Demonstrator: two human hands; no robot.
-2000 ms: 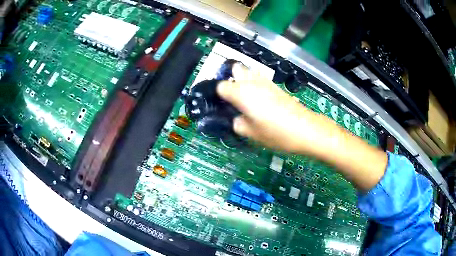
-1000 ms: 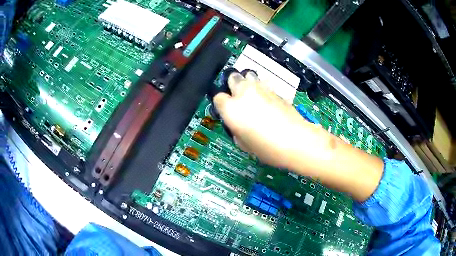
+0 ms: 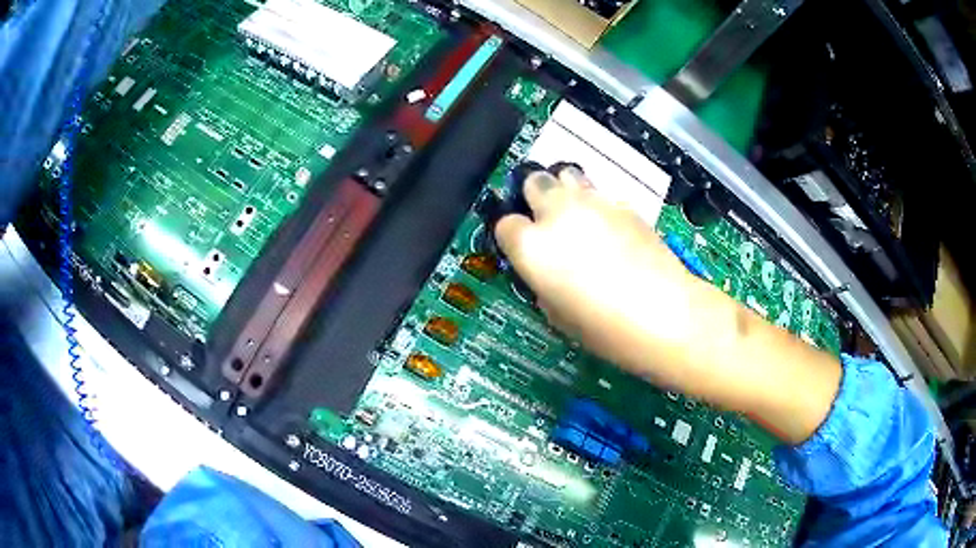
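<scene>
My right hand (image 3: 599, 268) is bare and reaches in from the right over the green circuit board (image 3: 514, 396). Its fingertips close around a dark, round black capacitor (image 3: 512, 201) at the board's upper left. The fingers hide most of it, and I cannot tell how it sits. A long white heatsink (image 3: 615, 161) lies just behind the fingers. Orange-brown coils (image 3: 443, 330) stand in a row below the hand. A cluster of blue parts (image 3: 599, 430) sits nearer me. My left hand is not in view.
A red-brown crossbar (image 3: 310, 284) separates this board from a second green board (image 3: 214, 182) with a white heatsink (image 3: 319, 41). Blue coiled cord (image 3: 71, 321) hangs at left. Blue cloth (image 3: 235, 516) shows at the bottom. Black bins (image 3: 856, 214) stand at right beyond the metal rail (image 3: 738, 182).
The view has shifted, so the boards appear farther right. Several black cylinders showed at my fingers two seconds ago; now less black shows there. Blue cloth and cord show more at upper left.
</scene>
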